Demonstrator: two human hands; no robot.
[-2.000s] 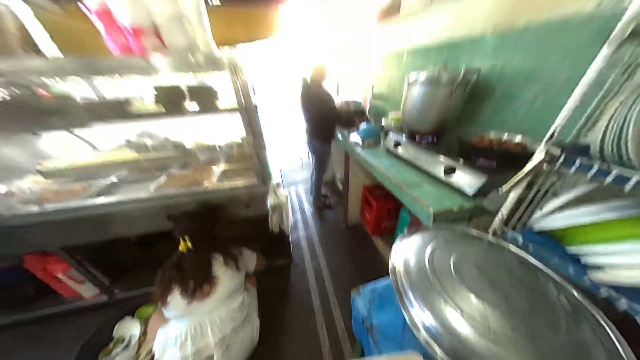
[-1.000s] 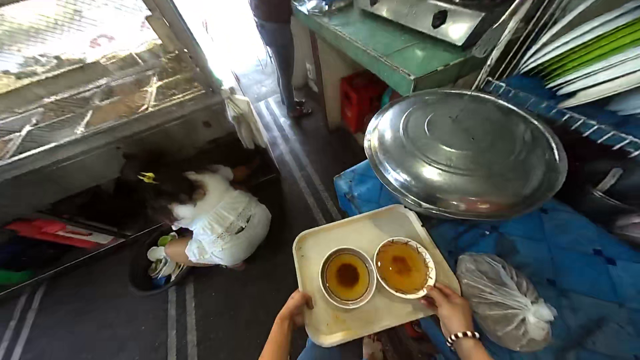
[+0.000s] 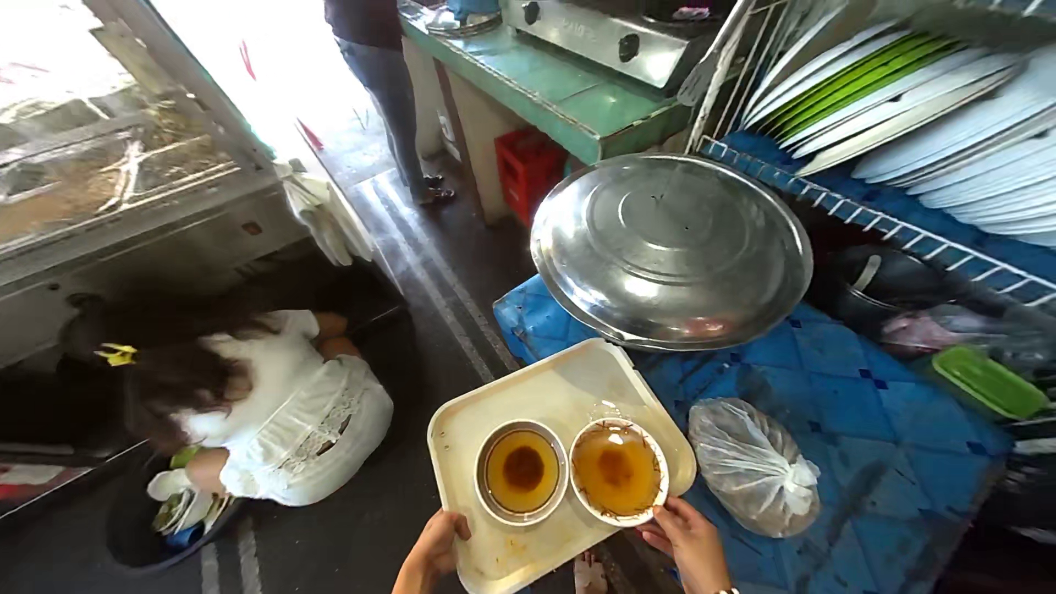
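A cream plastic tray is held level in front of me, its far right corner by the blue-covered table. My left hand grips its left edge, thumb on top. My right hand is at the right edge, its fingers touching the rim of a patterned bowl of amber liquid. Beside that bowl, on the tray, stands a metal-rimmed bowl with similar liquid and a dark round patch at its middle. The fingers under the tray are hidden.
A large metal lid and a tied plastic bag lie on the blue table. Plates fill a rack at right. A person crouches at left by a black basin; another person stands near the green counter.
Two seconds ago neither my hands nor the tray was in view; one second ago both hands held the tray with the two bowls. The view has tilted down since the first frame.
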